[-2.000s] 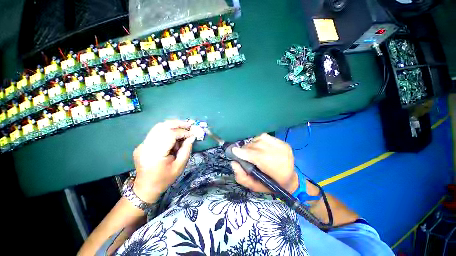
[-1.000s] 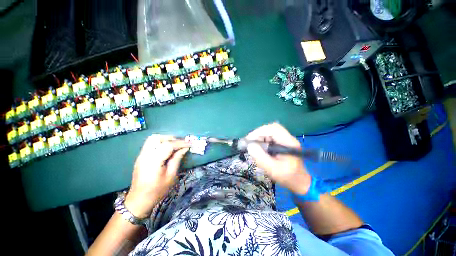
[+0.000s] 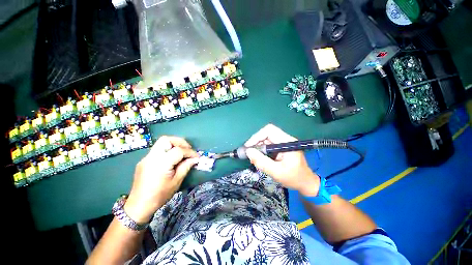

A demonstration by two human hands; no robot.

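Note:
My left hand [image 3: 161, 171] pinches a small power board [image 3: 206, 161] between thumb and fingers, over the bench's near edge. The board looks pale and overexposed, with a bit of blue at its top. My right hand [image 3: 279, 163] holds a black soldering iron [image 3: 282, 148] like a pen, lying nearly level. Its metal tip points left and reaches the board's right side; whether it touches is too small to tell. Any solder wire is too fine to make out.
Three rows of power boards [image 3: 108, 120] stand at left. A clear fume hood [image 3: 178, 44] overhangs the back row. At right are loose green boards [image 3: 301, 94], a black cup [image 3: 336, 97], a yellow sponge [image 3: 325, 59], the soldering station [image 3: 372, 59] and a compartment tray [image 3: 420, 88].
The iron has swung from steeply slanted to nearly level, its cord end now up at right. The board stays in my left hand, slightly lower in view. More of the hood shows.

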